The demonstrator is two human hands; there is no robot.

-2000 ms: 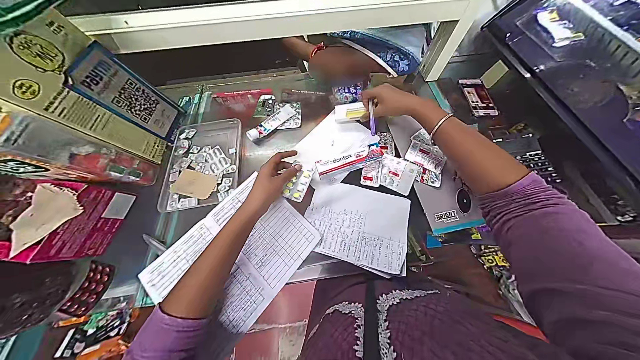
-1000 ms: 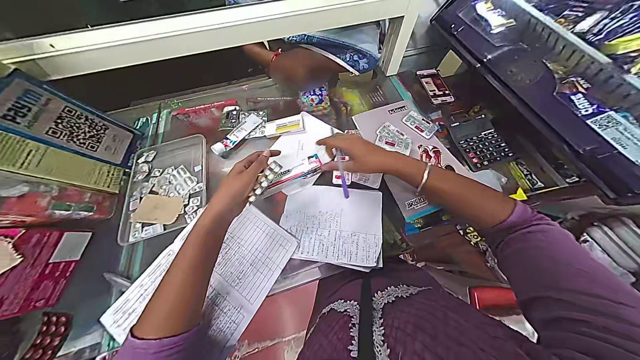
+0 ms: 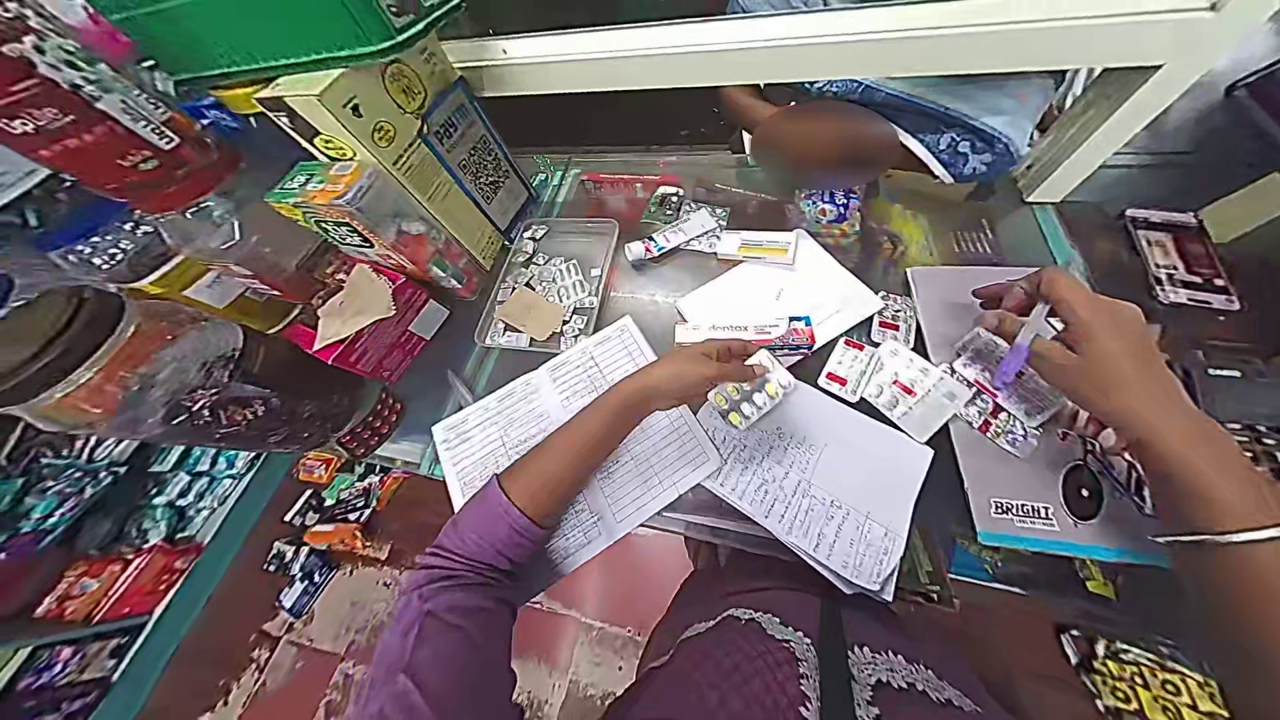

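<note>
My left hand [image 3: 700, 372] holds a blister pack of tablets [image 3: 748, 398] above the handwritten sheets [image 3: 830, 490]. A purple pen [image 3: 1020, 350] is gripped in the fingers of my right hand [image 3: 1060, 340], over blister strips [image 3: 990, 375] on a notebook [image 3: 1030, 505]. It is unclear whether my fingers touch the strips. More blister strips [image 3: 895, 385] lie between my hands. Behind my left hand rests a toothpaste box [image 3: 745, 332], by a white paper [image 3: 800, 290]. A small yellow-and-white box [image 3: 757, 247] and a tube [image 3: 670, 236] lie farther back. A printed table form [image 3: 590, 430] lies under my left forearm.
A clear plastic tray [image 3: 484, 330] with cut blister pieces stands on the glass counter at left. Beyond it are boxes with a payment code sign [image 3: 480, 160] and plastic jars [image 3: 200, 370]. A phone [image 3: 1183, 258] lies at right. Another person's arm [image 3: 825, 140] rests beyond the counter.
My right hand has moved right, from the toothpaste box to the strips on the notebook, with the pen. The small yellow-and-white box, in my right hand two seconds ago, was put down.
</note>
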